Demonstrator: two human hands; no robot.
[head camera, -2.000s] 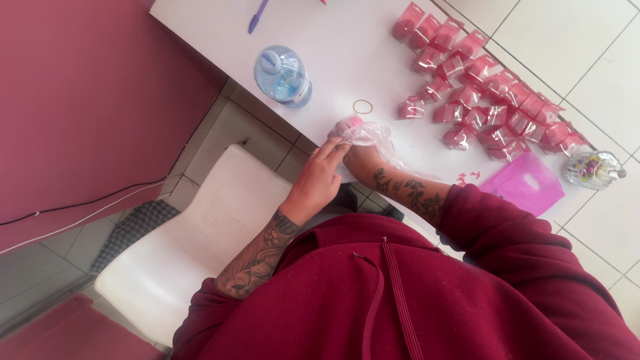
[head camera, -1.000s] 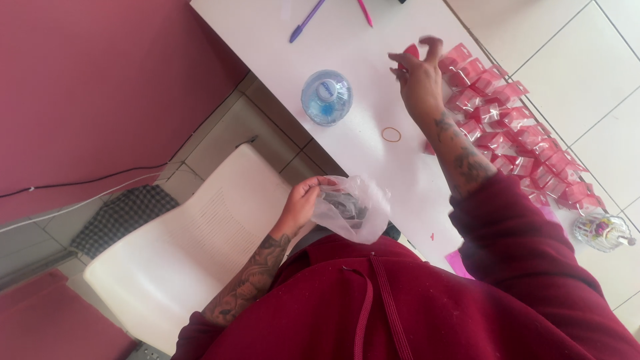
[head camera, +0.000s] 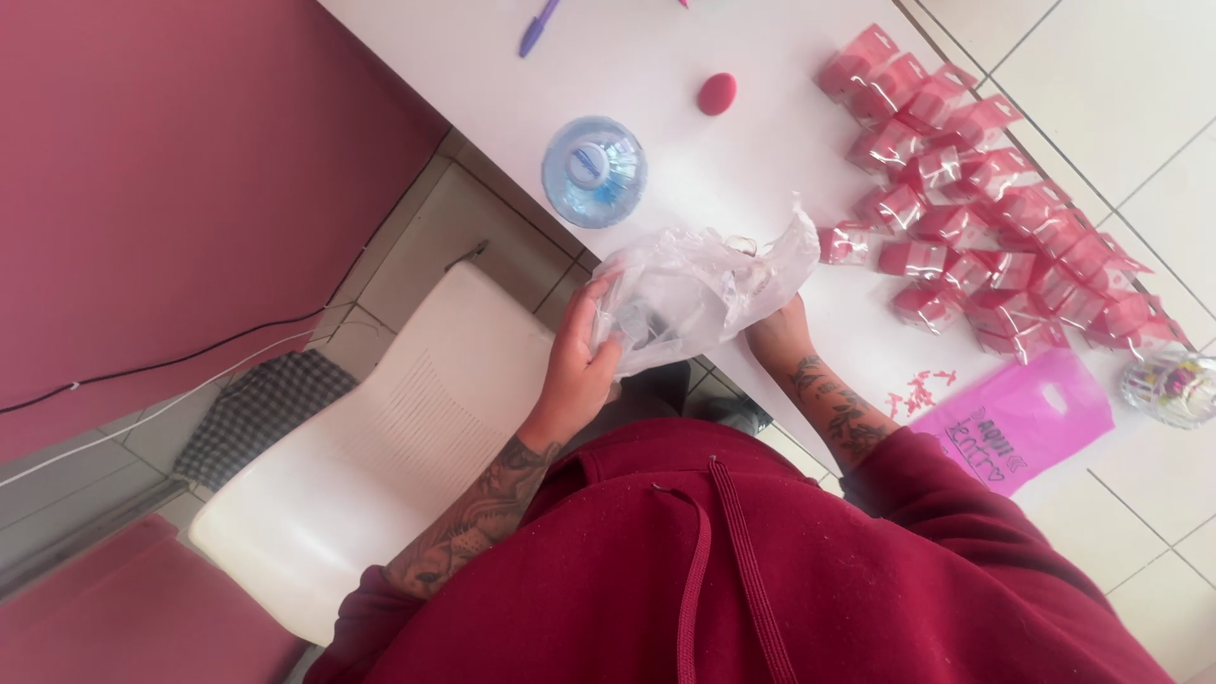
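Between my two hands is a thin translucent plastic bag (head camera: 679, 294), held at the table's near edge. My left hand (head camera: 579, 351) grips its left side with thumb and fingers. My right hand (head camera: 781, 332) is at the bag's lower right side, its fingers partly hidden by the plastic. Beyond the bag, a small red oval item (head camera: 716, 94) lies alone on the white table (head camera: 665, 47). Several small pink packages in clear wrap (head camera: 950, 223) stand in rows to the right.
A plastic water bottle (head camera: 595, 173) stands near the table's left edge, with a purple pen (head camera: 538, 30) beyond it. At the right lie small red pieces (head camera: 920, 392), a pink bag with writing (head camera: 1026, 423) and a glass container (head camera: 1173, 388). A white chair (head camera: 380, 437) is at the left.
My right hand has come back from the far side of the table to the bag. The red item, near that hand a second ago, now lies on the table. The bag is raised and spread wider.
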